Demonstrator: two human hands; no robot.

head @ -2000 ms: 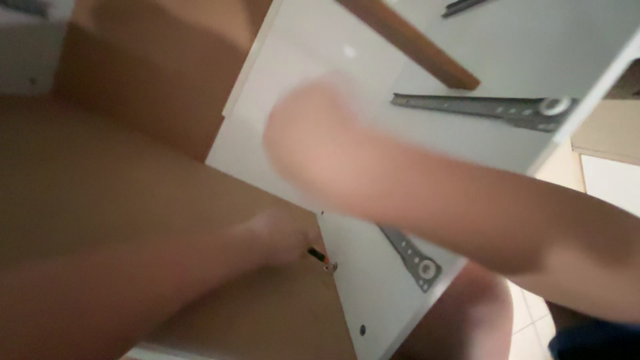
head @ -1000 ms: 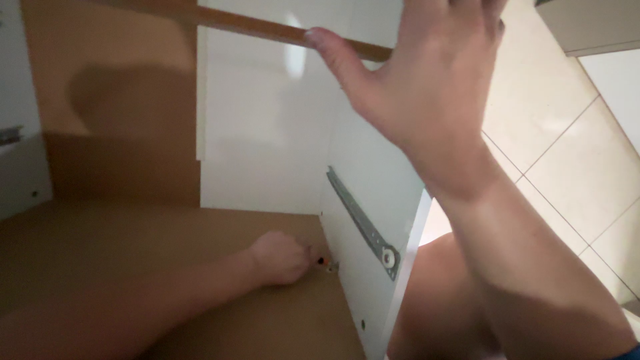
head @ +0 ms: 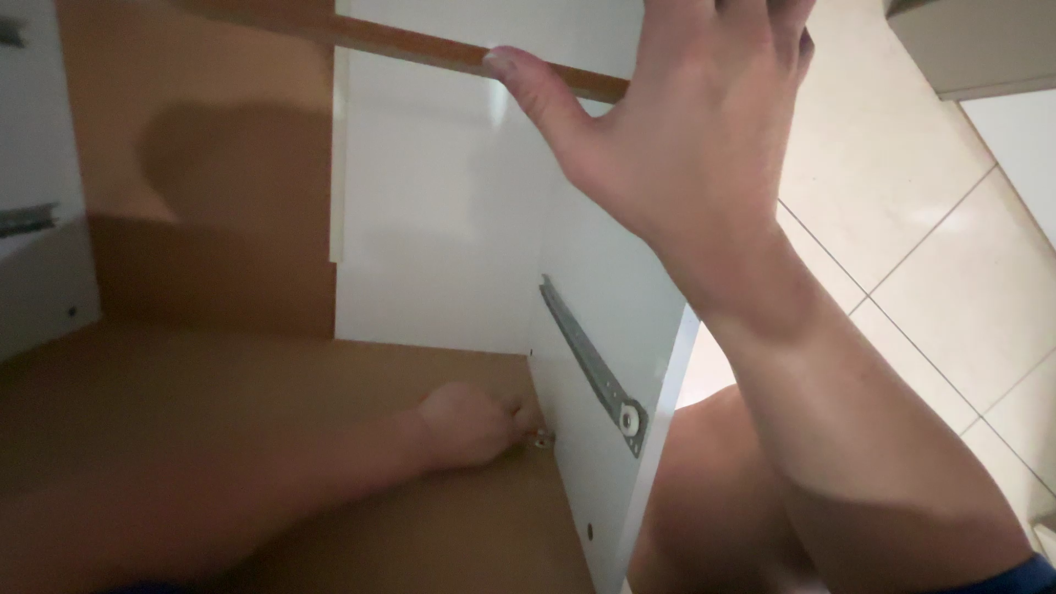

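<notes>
Low inside a cabinet, my left hand (head: 472, 425) has its fingers curled beside a small metal fitting (head: 542, 439) at the foot of the white side panel (head: 610, 330). Whether those fingers grip a small tool or part is hidden. My right hand (head: 701, 107) is spread against the upper part of the same panel, its thumb touching or just in front of a brown wooden rail (head: 412, 45). A metal drawer runner (head: 590, 363) with a white roller is fixed to the panel below my right hand.
The brown cabinet base (head: 396, 528) spreads under my left arm. On the far left another white panel (head: 41, 165) carries a drawer runner (head: 26, 220). Floor tiles (head: 916, 247) lie outside at the right, with a grey and white furniture piece (head: 982, 49) at the upper right corner.
The view has turned since the first frame. My right hand, blurred in front of the cabinet then, is now spread at the upper part of the side panel. My left hand stays by the fitting.
</notes>
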